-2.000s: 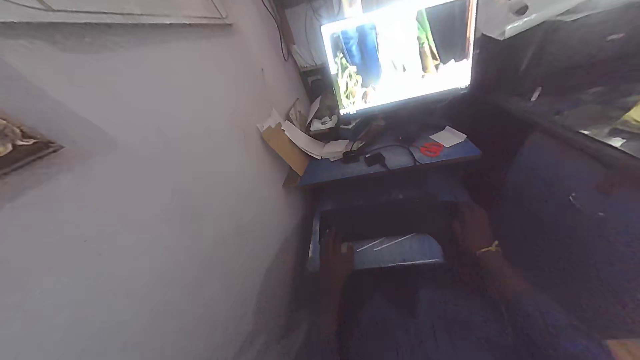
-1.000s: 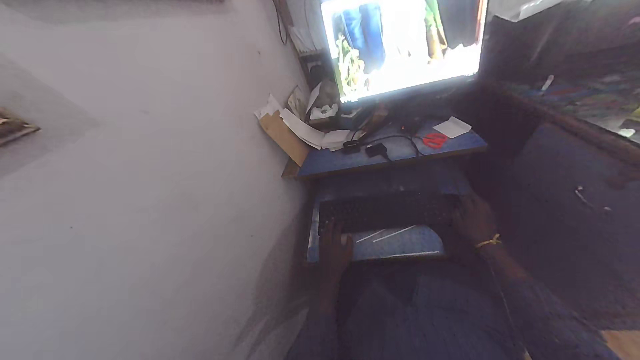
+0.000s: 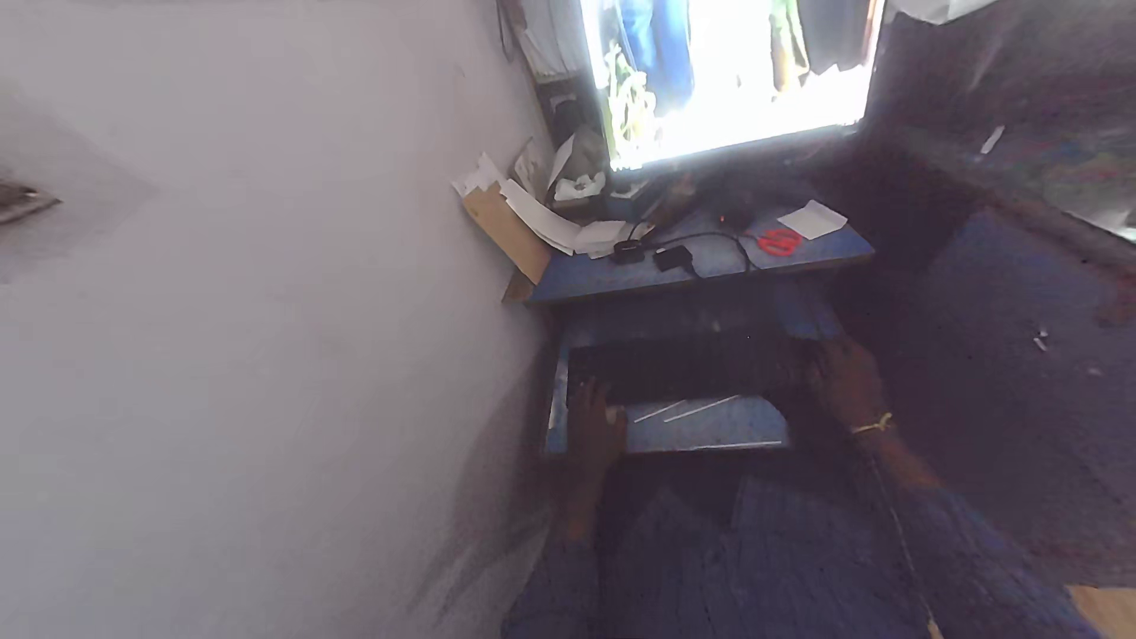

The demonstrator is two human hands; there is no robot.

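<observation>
A dark keyboard (image 3: 683, 368) lies on a blue pull-out tray (image 3: 710, 430) below the desk top. My left hand (image 3: 596, 422) rests at the keyboard's left end, its fingers over the near edge. At the right end lies my right hand (image 3: 843, 377), with a yellow band at the wrist; what is under its palm is too dark to make out. Neither hand plainly grips anything. Beyond them a bright monitor (image 3: 737, 80) stands at the back of the blue desk top (image 3: 586, 277).
Red-handled scissors (image 3: 779, 242), a white paper (image 3: 813, 220), a black adapter (image 3: 676, 259) and cables lie on the desk top. Papers and a cardboard piece (image 3: 508, 232) lean by the left wall (image 3: 266, 311). A dark surface with a raised edge is at the right.
The keyboard and tray show more clearly than two seconds ago. Both hands stay at the keyboard's two ends, with no plain move of either. The view has tilted down somewhat.
</observation>
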